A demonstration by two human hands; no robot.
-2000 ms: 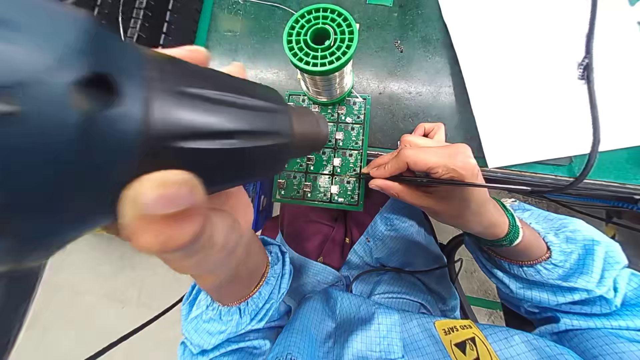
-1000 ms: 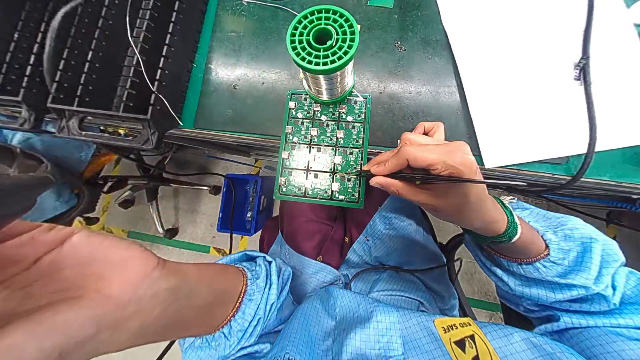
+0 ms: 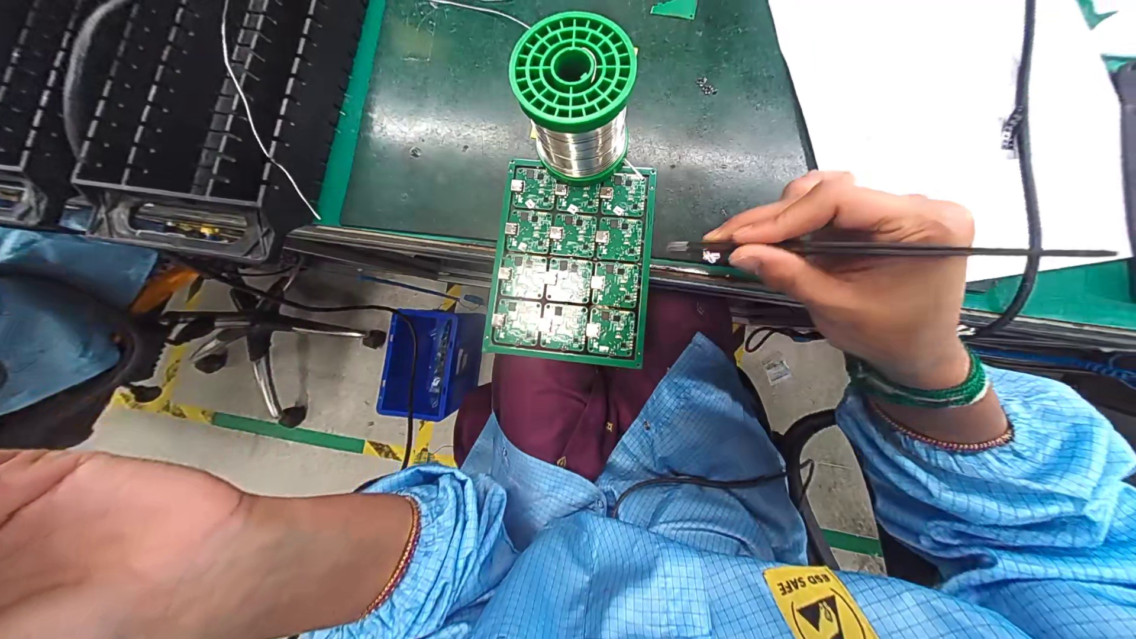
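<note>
A panel of green printed circuit boards [image 3: 572, 293] juts over the table's front edge, above my lap. At its far edge a green spool of solder wire [image 3: 581, 146] stands upright. My right hand [image 3: 852, 257] pinches dark tweezers [image 3: 887, 249] between thumb and fingers, their tips pointing left, a short way right of the panel and apart from it. My left hand [image 3: 115, 541] lies low at the left, palm up and partly cut off by the frame. Its fingers are out of view, so what it holds cannot be told.
Black slotted racks [image 3: 177, 115] stand at the back left. A white sheet [image 3: 896, 106] covers the right of the green mat [image 3: 435, 151], with a black cable [image 3: 1025, 177] across it. A blue bin [image 3: 417, 373] and a chair base [image 3: 262, 355] are below the table at left.
The dark heat gun held over the panel by my left hand two seconds ago has gone from view. My left hand has moved down and left. My right hand has moved the tweezers off the panel's right edge.
</note>
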